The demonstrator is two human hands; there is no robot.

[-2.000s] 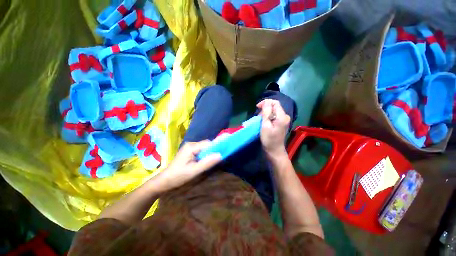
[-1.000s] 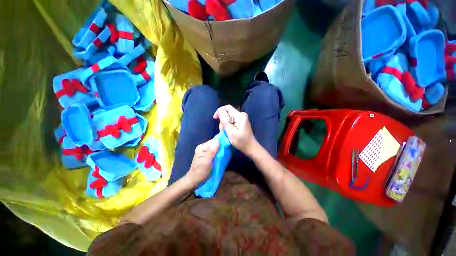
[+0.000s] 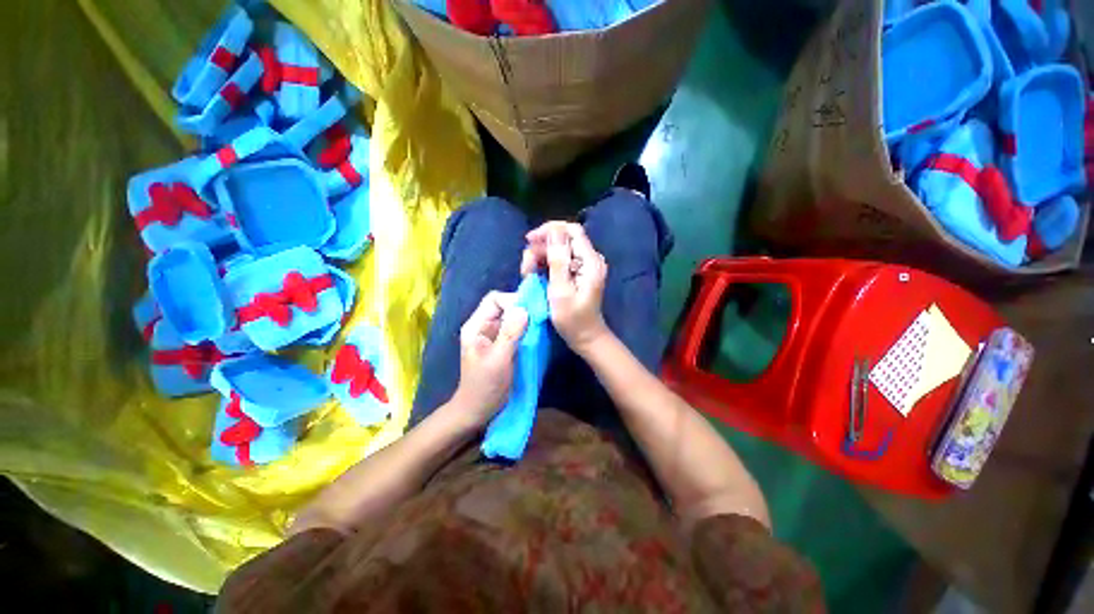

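Note:
A light-blue plush piece [image 3: 517, 390] is seen edge-on as a narrow strip over my lap, its near end by my shirt. My left hand [image 3: 490, 356] grips its left side near the upper end. My right hand [image 3: 571, 282] is closed at the top end of the piece, fingertips together and touching it. A ring-like dark spot shows on a right-hand finger. No needle or thread can be made out. The piece's red bow is not visible.
At left, a yellow sack [image 3: 420, 180] holds several blue pieces with red bows. Cardboard cartons [image 3: 558, 90] of pieces stand ahead and at right. A red stool [image 3: 792, 408] at right bears a paper sheet [image 3: 918, 360], a slim dark tool [image 3: 858, 396] and a colourful case [image 3: 984, 408].
The piece has swung from slanting across my lap to nearly lengthwise, now edge-on. My right hand has moved left and both hands are now close together at its upper end.

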